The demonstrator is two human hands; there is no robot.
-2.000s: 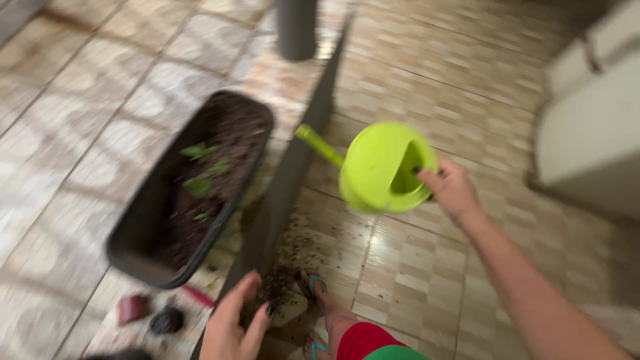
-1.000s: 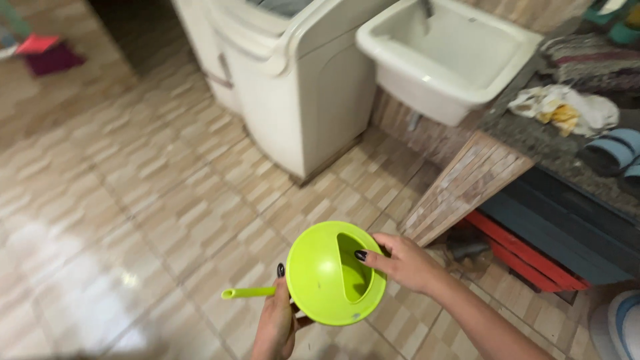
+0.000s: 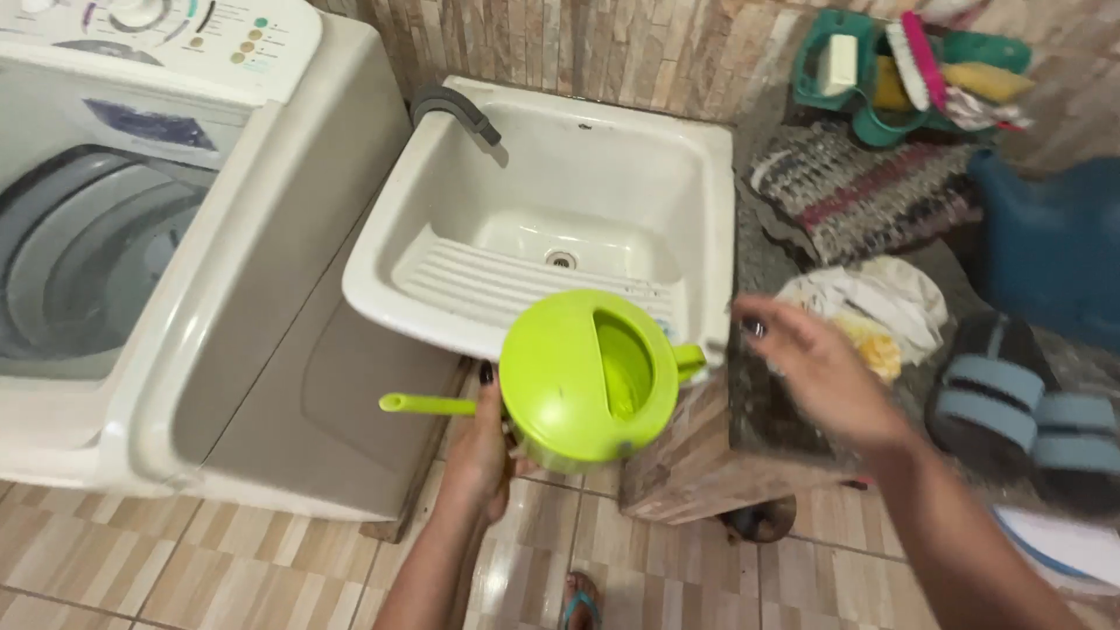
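A lime-green plastic watering can [image 3: 560, 376] is held up by my left hand [image 3: 479, 455], which grips its left side by the base of the spout. The spout points left and the loop handle faces right, with the half-round opening in the top showing. My right hand [image 3: 809, 367] is off the can, a short way right of the handle, fingers apart and slightly blurred, over the edge of the stone counter [image 3: 770, 420]. Just beyond the can is a white laundry sink [image 3: 560, 192] with a ribbed washboard slope and a drain.
A top-loading washing machine [image 3: 262, 262] stands at left; a grey hose [image 3: 455, 109] hooks over the sink's corner. On the counter lie a woven rag rug [image 3: 875, 188], a stained white cloth [image 3: 875, 302], blue-strapped sandals [image 3: 989, 402] and a green holder [image 3: 831, 61] with soap and brushes.
My right hand has let go of the watering can and moved right; my left hand still holds it. Two seconds ago my right hand alone held the can. The view has swung from the planter to the sink.
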